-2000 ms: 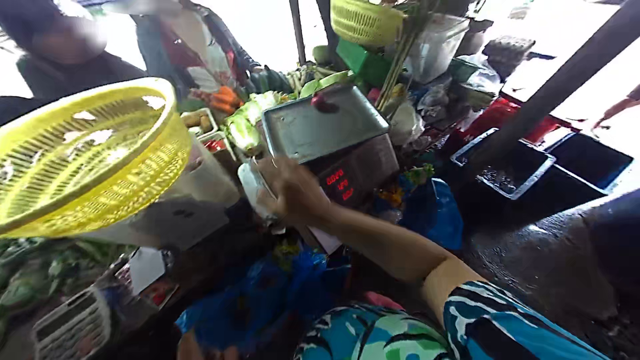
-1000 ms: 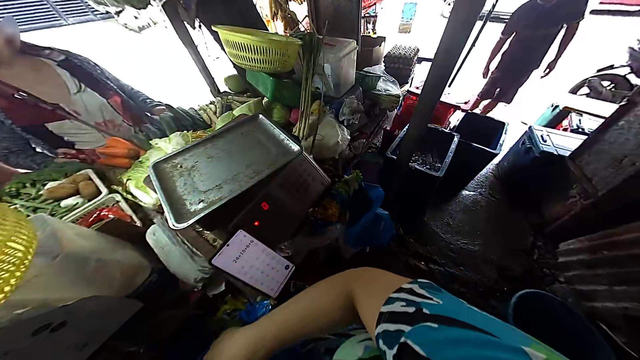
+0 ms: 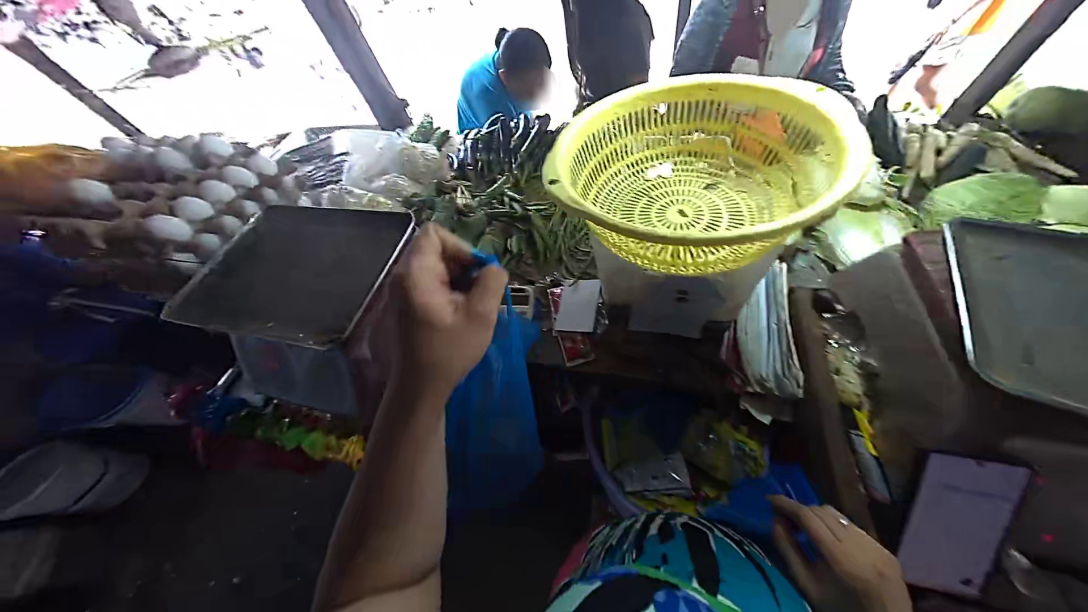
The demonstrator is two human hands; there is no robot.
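My left hand is closed on the top of a blue plastic bag, which hangs below it, just right of a metal scale tray. Low on the right, my right hand, with a ring on one finger, holds a piece of blue plastic between thumb and fingers. A yellow plastic basket rests on a pale container ahead. To the right of my right hand lies a phone, its screen faint.
Eggs on trays stand at the left and leafy greens behind the bag. Cabbages and a second metal tray are at the right. A wooden edge runs beside a stack of papers. A person is beyond the stall.
The view has swung strongly left. My left hand is now raised with the blue bag hanging from it. Both hands now show in view.
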